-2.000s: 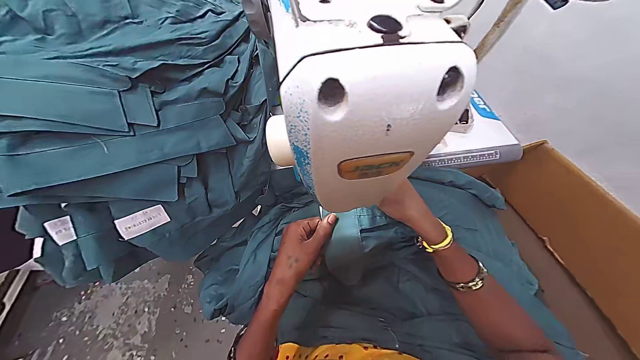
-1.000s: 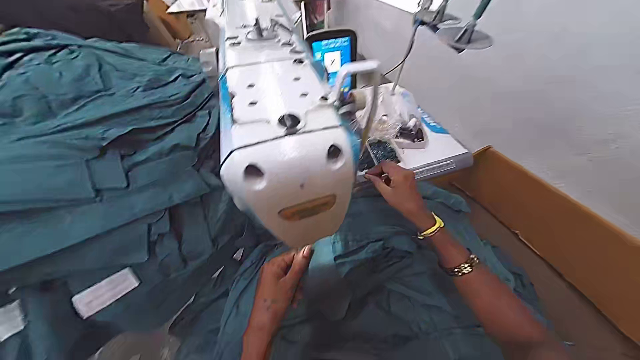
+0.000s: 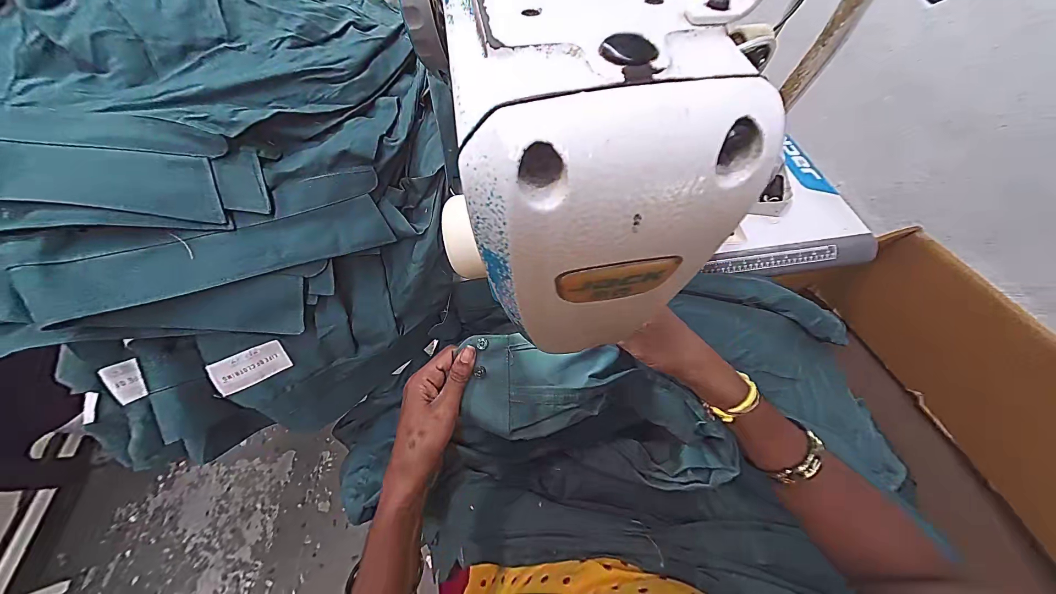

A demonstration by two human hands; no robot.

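A white Jack sewing machine head (image 3: 619,198) stands in the middle and hides the needle area. Below its left side, my left hand (image 3: 433,396) pinches the edge of a teal garment piece (image 3: 544,384) between thumb and fingers, beside two small buttons (image 3: 482,356). My right hand (image 3: 660,342), with a yellow bangle and a metal watch or bracelet on its wrist, reaches under the machine head at the garment's right side. Its fingertips are hidden behind the head, so its hold cannot be told. More teal cloth (image 3: 594,503) lies bunched beneath both forearms.
Stacked teal garments (image 3: 190,190) with white labels (image 3: 249,368) fill the left side. A brown cardboard wall (image 3: 973,355) runs along the right, beside the machine's white bed (image 3: 792,239). Grey worn floor (image 3: 223,511) shows at lower left, a pale wall at upper right.
My right hand has come back from the small items on the machine bed to under the head. My left hand is now at the garment's buttoned edge. The view has shifted.
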